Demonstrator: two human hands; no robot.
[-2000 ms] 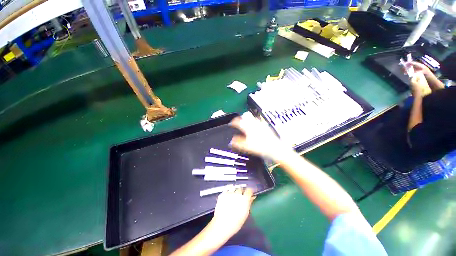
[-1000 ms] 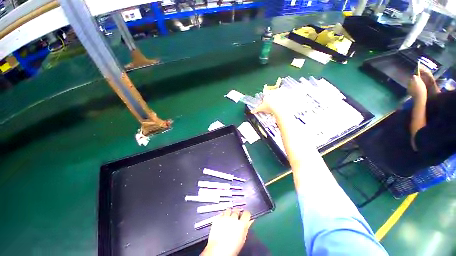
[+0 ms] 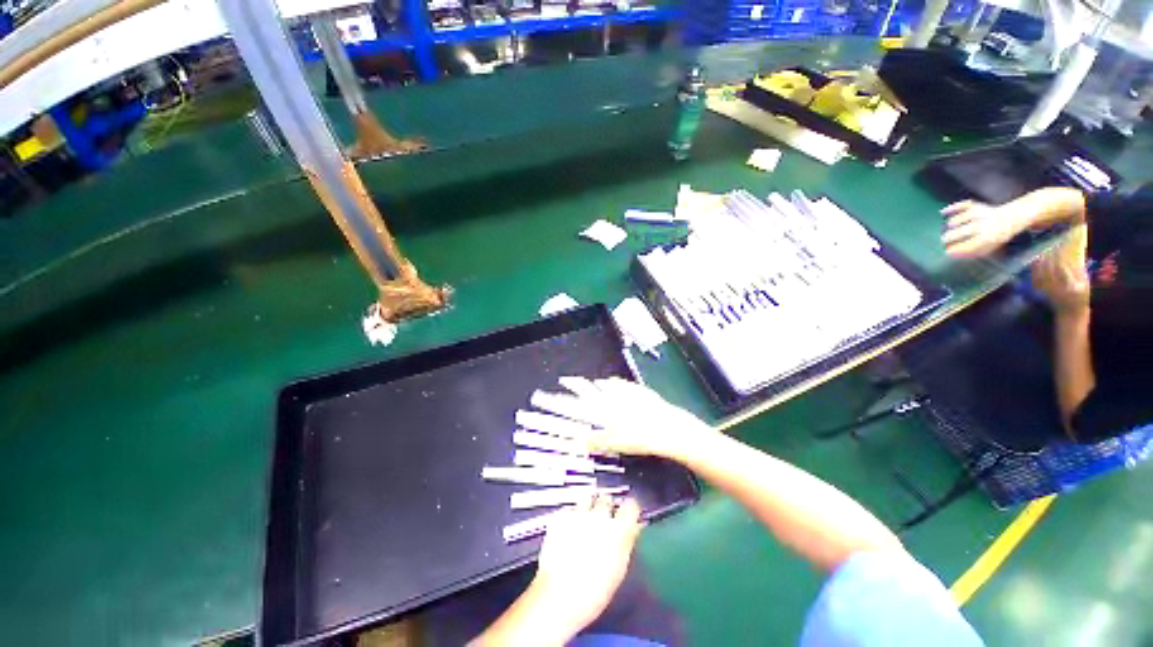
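Several slim white pen-like parts (image 3: pixel 540 475) lie fanned out in the right half of a shallow black tray (image 3: pixel 392 506). My left hand (image 3: pixel 588 550) is at the tray's front edge, its fingertips over the right end of the lowest part; whether it grips the part is hidden. My right hand (image 3: pixel 632 417) is over the upper parts, palm down, its fingers closed around the uppermost one. The thin right ends of the parts are partly hidden by my hands. A full parts tray (image 3: pixel 797 303) of densely packed white parts stands to the right.
White paper scraps (image 3: pixel 639 326) lie between the trays and behind them. A metal post (image 3: pixel 348 209) with a brown taped base stands at the back left. A green bottle (image 3: pixel 688 116) and a box of yellow material (image 3: pixel 835 108) are farther back. Another person's hand (image 3: pixel 986 229) is at the right.
My right hand has come back from the full tray to the parts in the near tray. One more white part shows at the top of the fan. The other person's hands have moved apart.
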